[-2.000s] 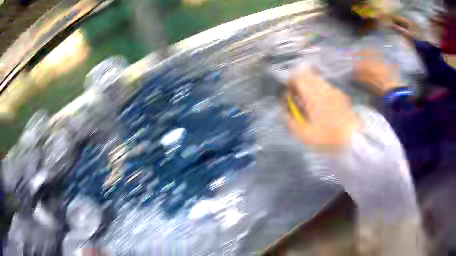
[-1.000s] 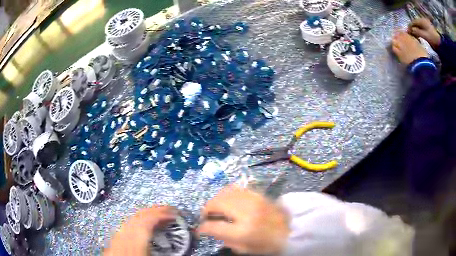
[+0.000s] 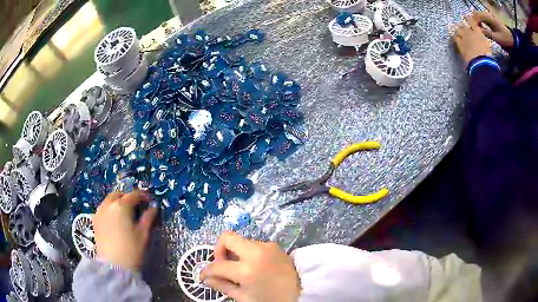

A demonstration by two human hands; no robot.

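Note:
A white slotted fan housing (image 3: pixel 194 274) lies face up at the bottom centre of the head view. My right hand (image 3: pixel 259 268) grips its right side, its fingers over the rim and face. My left hand (image 3: pixel 124 227) is at the lower left edge of the heap of dark-blue circuit boards (image 3: pixel 236 118), its thumb and fingertips close together. A dark patch shows between them, too unclear to tell if it is a board. The yellow-handled pliers (image 3: pixel 321 187) lie open on the silver sheet, right of the heap, touched by neither hand.
White housings (image 3: pixel 59 153) crowd the left edge, with a stack (image 3: pixel 118 56) at upper left. Several housings, some with blue boards (image 3: pixel 389 62), stand at upper right. Another person's hands (image 3: pixel 475 44) are at the far right. A green belt (image 3: pixel 100 29) runs behind.
My left hand has left the housing and moved up and left to the heap's edge. My right hand has stayed at the housing. The pliers, in my right hand two seconds ago, lie on the sheet.

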